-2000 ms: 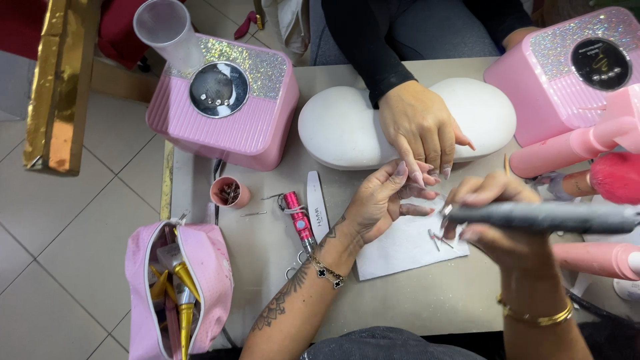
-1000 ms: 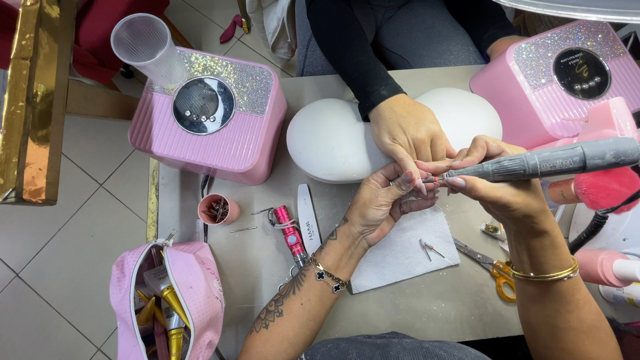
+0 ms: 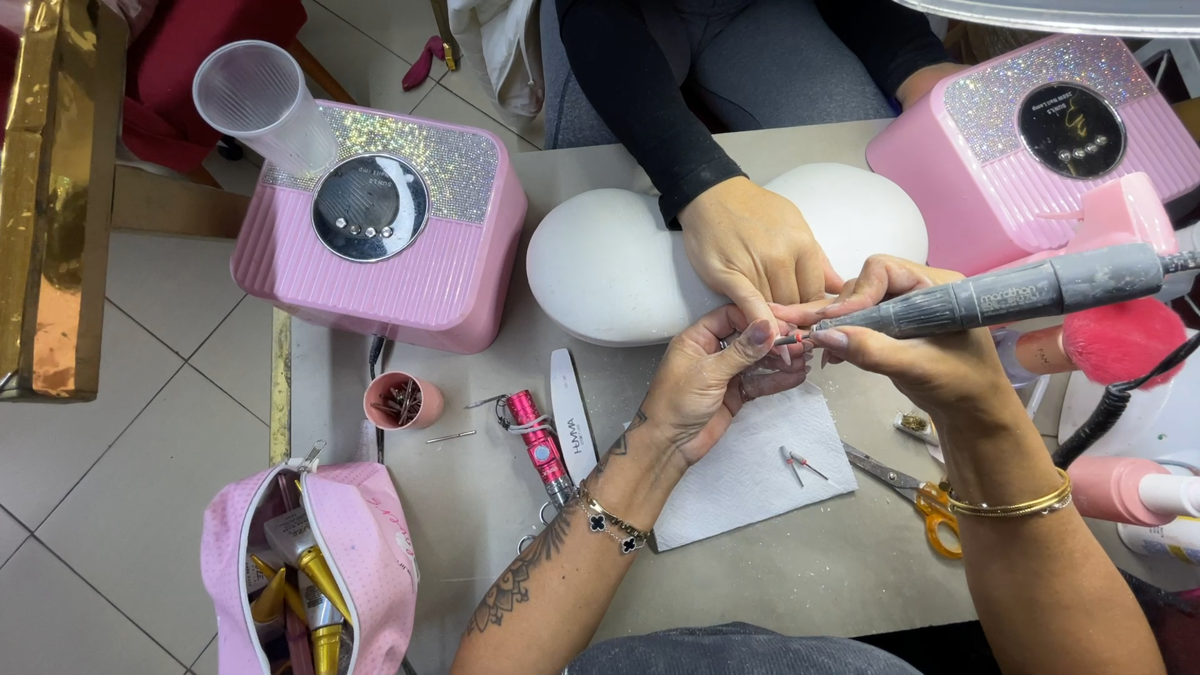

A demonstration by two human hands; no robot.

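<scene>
My right hand (image 3: 900, 328) grips a grey Marathon electric nail drill (image 3: 1003, 292), whose thin bit points left at the fingertips of another person. My left hand (image 3: 717, 375) holds those fingers from below. The other person's hand (image 3: 759, 244), in a black sleeve, rests over a white double-lobed hand rest (image 3: 609, 267). Beneath our hands lies a folded white paper towel (image 3: 750, 478) with a pair of drill bits (image 3: 802, 464) on it. Left of my forearm are a white nail file (image 3: 572, 412) and a pink metal flashlight (image 3: 539, 445).
Pink nail lamps stand at left (image 3: 394, 272) and right (image 3: 1041, 141), the left one bearing a clear plastic cup (image 3: 267, 108). A pink cup of bits (image 3: 403, 400), an open pink pouch (image 3: 375, 544), orange-handled scissors (image 3: 937, 520), a pink brush (image 3: 1125, 342) and bottles (image 3: 1116, 489) lie around.
Two seconds ago the drill was held away from the fingers, over the paper towel. My right hand has since brought it up and left to the other person's fingertips. The scissors have come into sight.
</scene>
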